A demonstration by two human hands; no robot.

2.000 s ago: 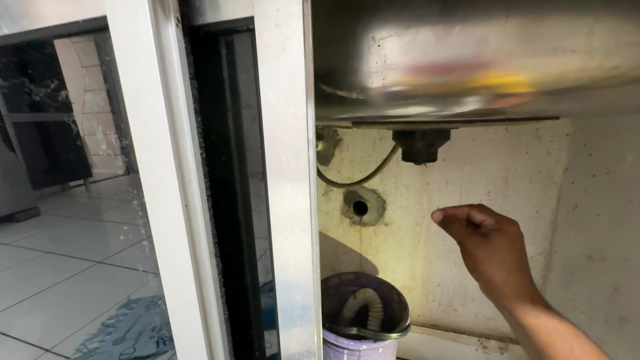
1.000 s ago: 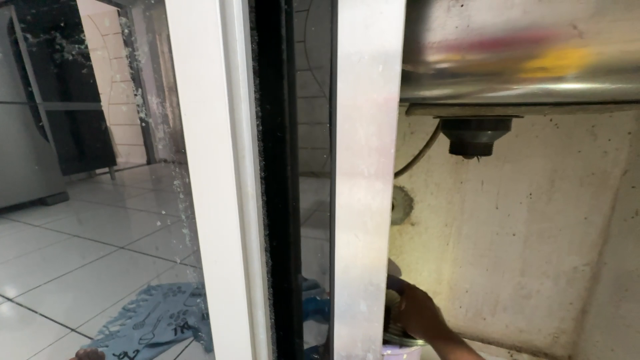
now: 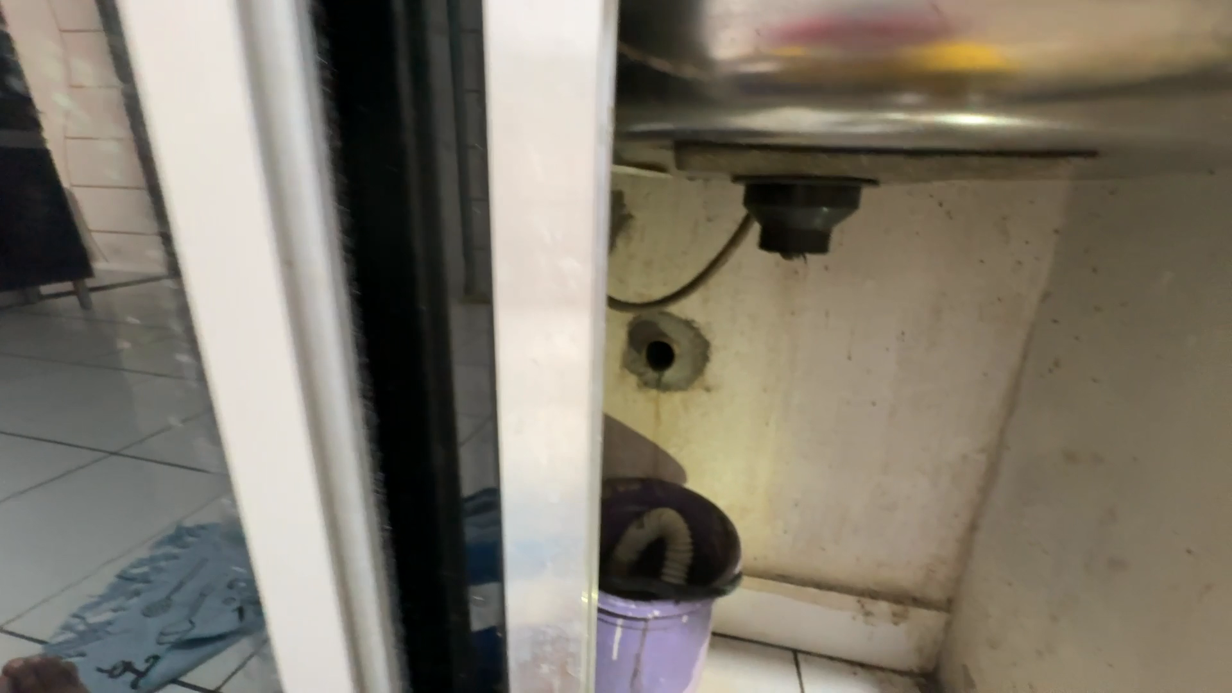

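Note:
Neither of my hands shows in the head view. Under the stainless steel sink basin (image 3: 866, 87) hangs a dark plastic drain outlet (image 3: 804, 212), with a thin hose (image 3: 707, 274) curving behind it to the left. Below, the back wall has a round hole (image 3: 660, 355) ringed by rough grey cement. A purple bucket (image 3: 654, 640) with a dark rim stands on the floor, partly hidden by the door frame. A pale corrugated hose (image 3: 674, 539) lies curved inside it.
A white metal door frame (image 3: 549, 346) and a glossy panel take up the left. In the panel appear white floor tiles and a blue fringed cloth (image 3: 173, 597). The cabinet's side wall (image 3: 1107, 462) bounds the right.
A hand was raised near the drain outlet, then low at the bucket; now it is out of view. The view has shifted between frames.

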